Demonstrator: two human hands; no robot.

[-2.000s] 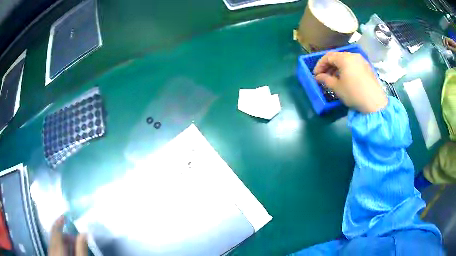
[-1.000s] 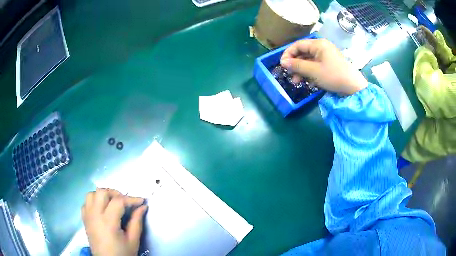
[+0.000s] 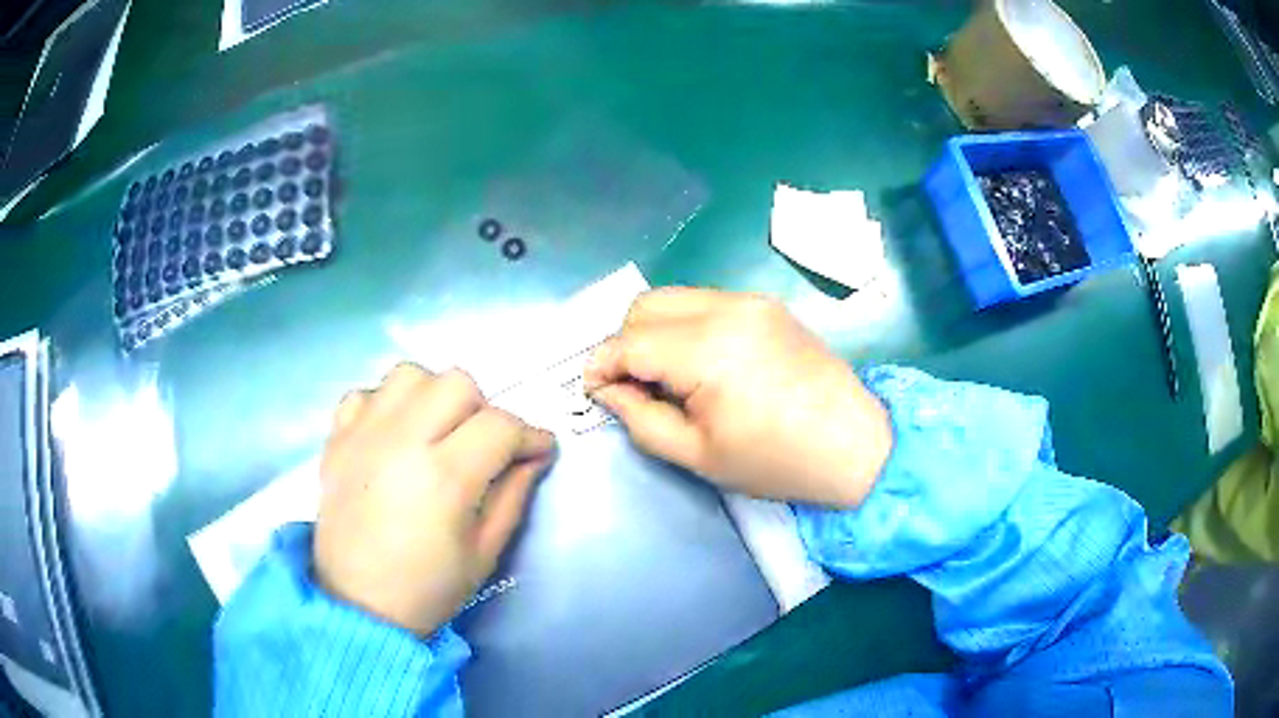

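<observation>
A dark grey tablet back cover [image 3: 645, 561] lies on a white backing sheet [image 3: 232, 540] in front of me. My right hand [image 3: 743, 393] is at the cover's far edge, by the camera area, thumb and fingertips pinched together; whether a small part is between them cannot be seen. My left hand [image 3: 428, 491] rests on the cover just left of it, thumb and forefinger close together; what they hold, if anything, is hidden. Two black rings [image 3: 502, 240] lie on a faint clear liner beyond the cover. The blue parts bin [image 3: 976, 232] holds small shiny black parts.
A ring sheet [image 3: 225, 218] lies at left. White paper pieces [image 3: 828, 236] lie left of the bin. A brown roll [image 3: 989, 70] stands behind it. A thin dark tool [image 3: 1160, 326] and white strip [image 3: 1210, 358] are at right, near a person's yellow sleeve [image 3: 1241, 498]. Other covers lie around.
My right hand has left the blue bin and come to the cover's camera area. My left hand has come beside it. The camera view has shifted.
</observation>
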